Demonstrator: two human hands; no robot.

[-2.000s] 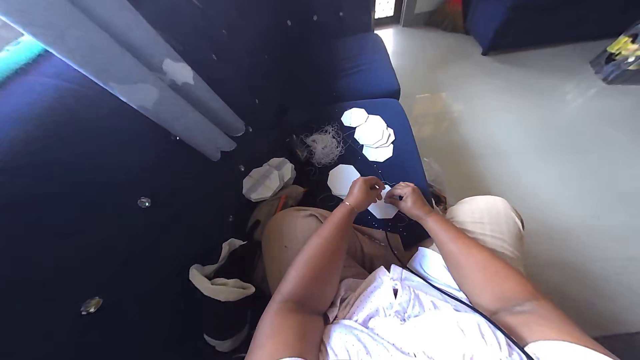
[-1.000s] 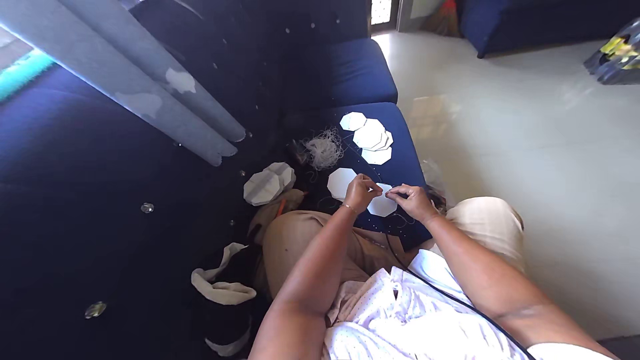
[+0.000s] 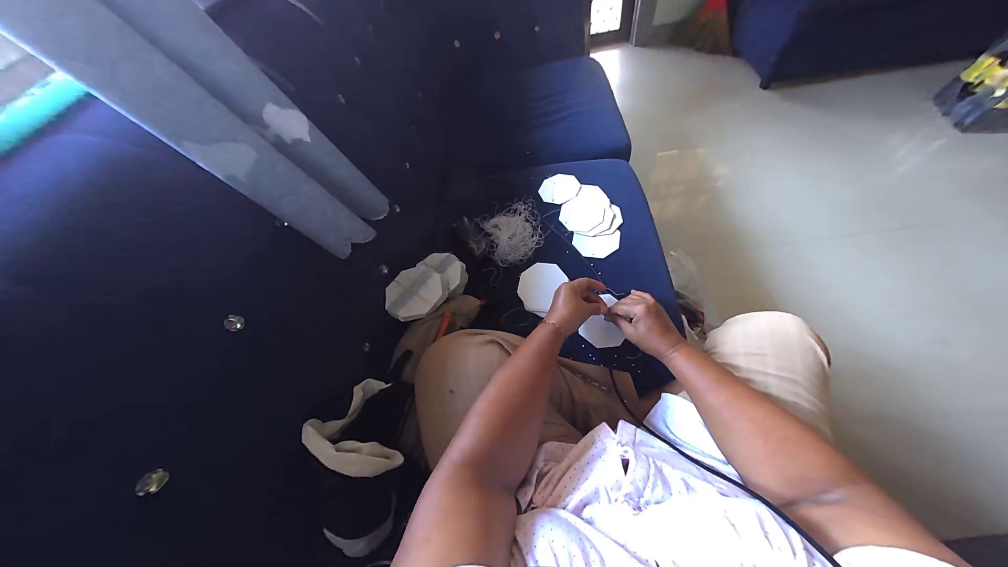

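My left hand (image 3: 579,302) and my right hand (image 3: 644,321) meet over a white octagonal card (image 3: 602,332) on the dark blue sofa seat, fingertips pinched close together. A thin thread seems to run at the fingers; what exactly each hand pinches is too small to tell. Just left of my left hand lies another white octagonal card (image 3: 542,288). A tangled bundle of white thread (image 3: 513,233) rests farther up the seat. Beside it is an overlapping pile of white octagonal cards (image 3: 584,211). More octagonal pieces (image 3: 415,293) lie at the left, by my knee. Small beads dot the seat.
The tufted dark blue sofa back (image 3: 236,394) rises on the left, with grey curtains (image 3: 260,150) over it. A black and cream cloth item (image 3: 354,453) lies by my leg. A black cable (image 3: 709,468) crosses my lap. A clear plastic bag (image 3: 685,276) is beside the seat edge.
Both hands stay over the same card, with only small shifts of the fingers. The pile of cards and the thread bundle have not moved.
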